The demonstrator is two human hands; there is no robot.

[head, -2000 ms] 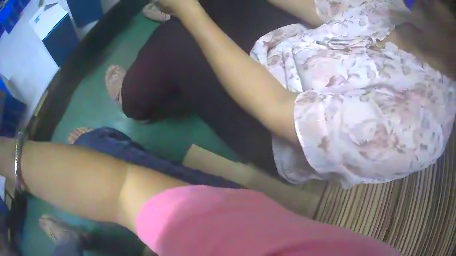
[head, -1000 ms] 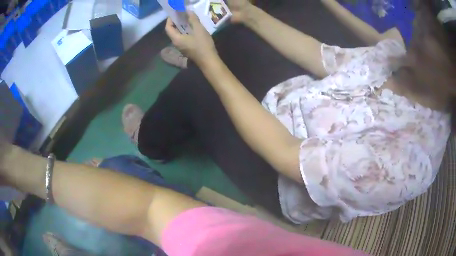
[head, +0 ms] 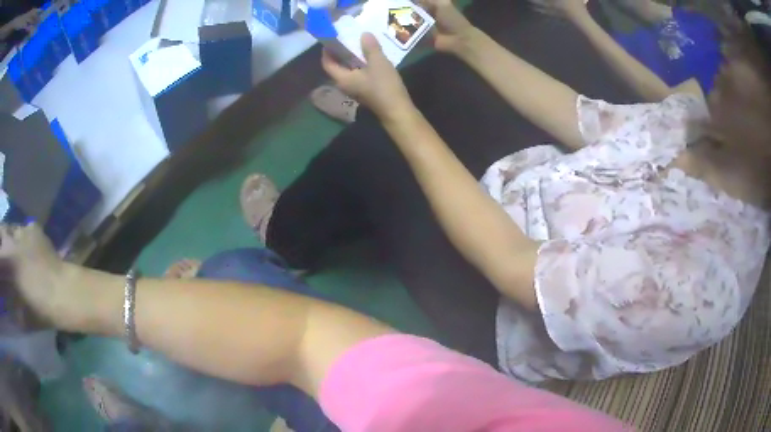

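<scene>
My right hand [head: 38, 274] is at the left edge, at the end of a bare forearm with a silvery bracelet and a pink sleeve. Its fingers are blurred and partly cut off. Dark and pale material shows beside and below the hand, but I cannot tell whether the hand holds it. A grey and blue carton [head: 38, 160] stands on the table just above my hand. My left hand is not in view.
The white table [head: 101, 110] curves along the left, with blue-and-white cartons [head: 182, 101] and upright blue printed pieces [head: 51, 42]. A person in a floral top [head: 617, 245] sits beside me, holding a white product unit [head: 380, 34]. Below is green floor [head: 224, 224].
The view has shifted, so the table, the person and my forearm sit further right and more of my right hand shows. The white unit in the other person's hands has come into view.
</scene>
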